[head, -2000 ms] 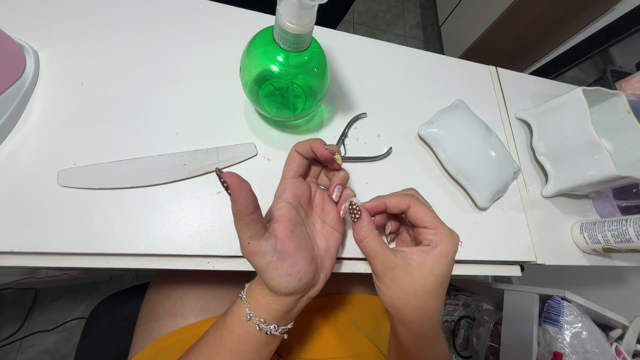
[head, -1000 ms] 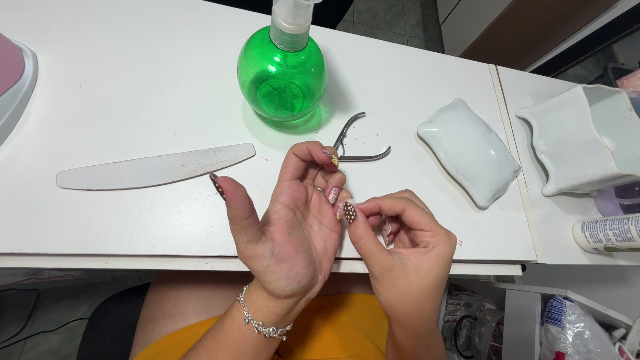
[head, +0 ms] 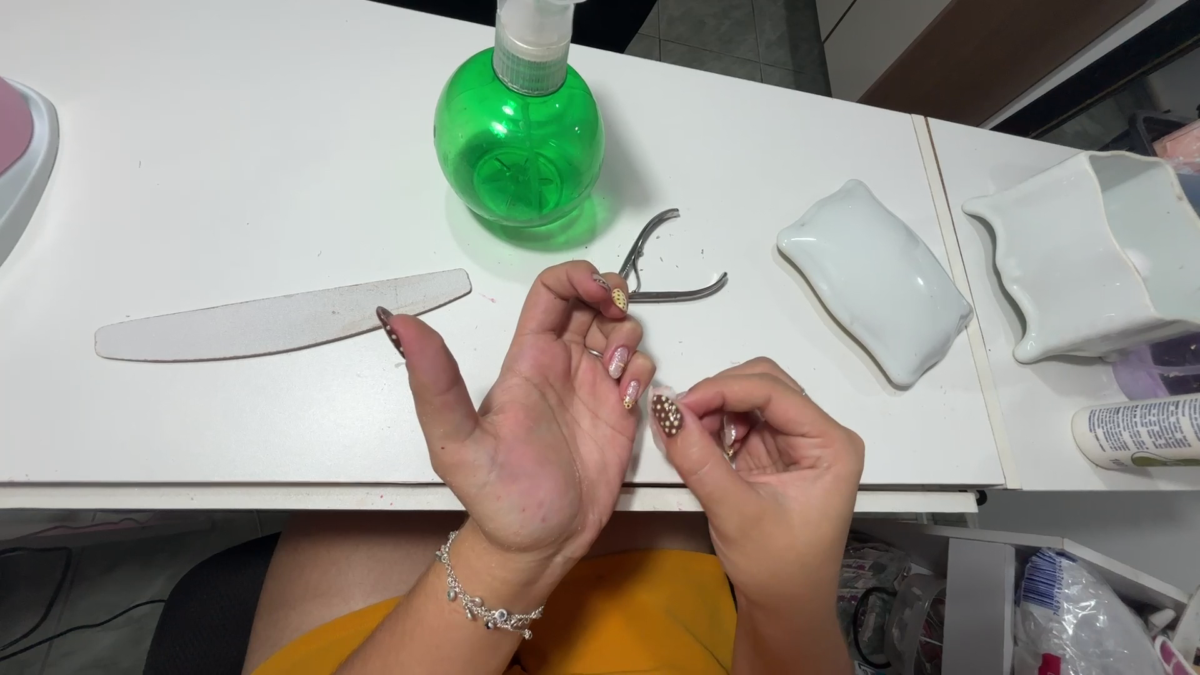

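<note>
My left hand (head: 553, 431) is palm up with its fingers curled and thumb spread, holding nothing; a silver charm bracelet (head: 478, 605) circles its wrist. Just to the right, my right hand (head: 769, 459) pinches a small whitish wad (head: 662, 396), perhaps cotton, between thumb and index finger, close to the left little finger. Both hands have decorated nails, the thumbs brown with pale dots. Behind the left fingertips lies a metal cuticle nipper (head: 675, 294), its jaw end hidden by the fingers. A pale nail file (head: 281, 317) lies left of the left thumb.
A green pump bottle (head: 520, 141) stands behind the hands on the white table (head: 234, 422). To the right are a white ceramic lid (head: 877, 281), an open white ceramic container (head: 1078, 262) and a white bottle (head: 1139, 433) on its side. A pink-and-white object (head: 37, 159) sits at the left edge.
My right hand has moved slightly away from the left, opening a small gap at the little finger. The left hand stays palm up in nearly the same place.
</note>
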